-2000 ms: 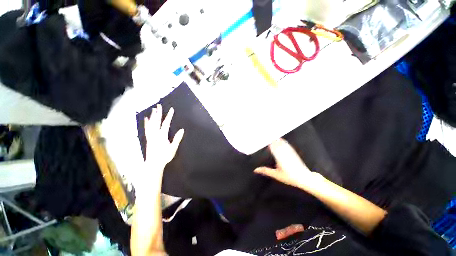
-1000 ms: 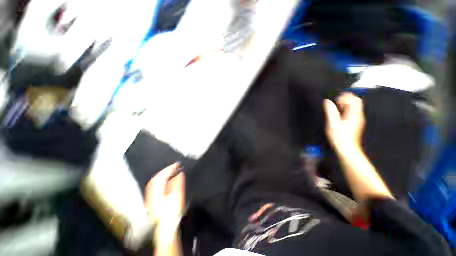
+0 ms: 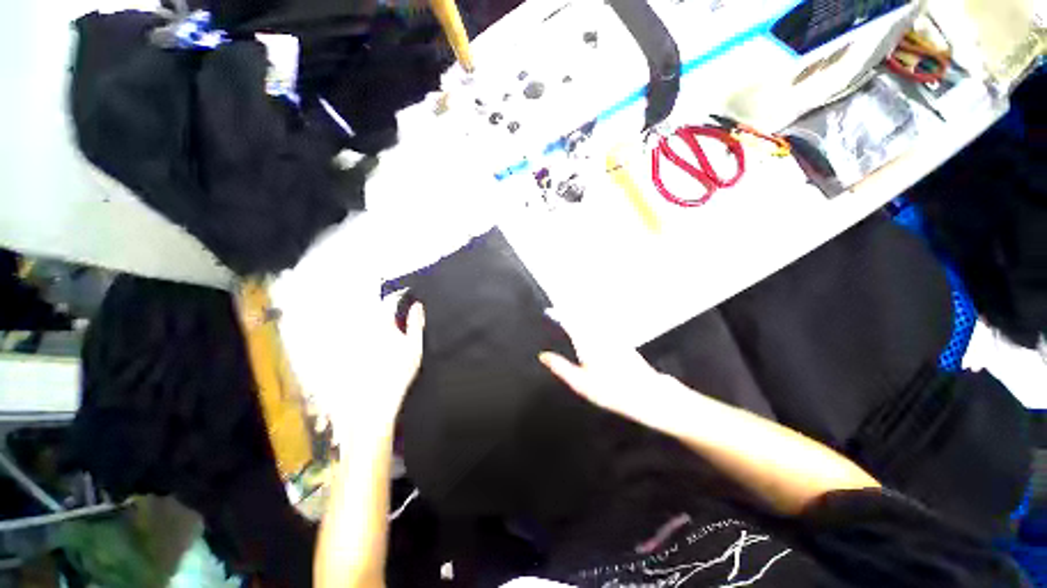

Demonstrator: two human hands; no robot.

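Note:
A black cloth panel point(image 3: 477, 345) lies on the white table's front edge and hangs down towards my lap. Its far corner is just in front of the sewing machine's presser foot area point(image 3: 560, 184). My left hand point(image 3: 390, 368) is at the panel's left edge, thumb on top and fingertips curled at the cloth. My right hand point(image 3: 603, 377) is at the panel's right edge beside the table corner, thumb on the cloth and its other fingers partly lost in glare. How many layers lie between my hands cannot be told.
Red-handled scissors point(image 3: 696, 167), a tan-yellow strip point(image 3: 633, 193) and orange-handled snips point(image 3: 767, 140) lie right of the foot. A clear plastic bag point(image 3: 869, 129) is farther right. Black pieces point(image 3: 792, 333) lie on my right. A black heap point(image 3: 218, 149) is at the back left.
My right hand has come from the dark pieces on the right to the panel. My left hand is now farther up along the panel's edge. The view has swung back to the machine.

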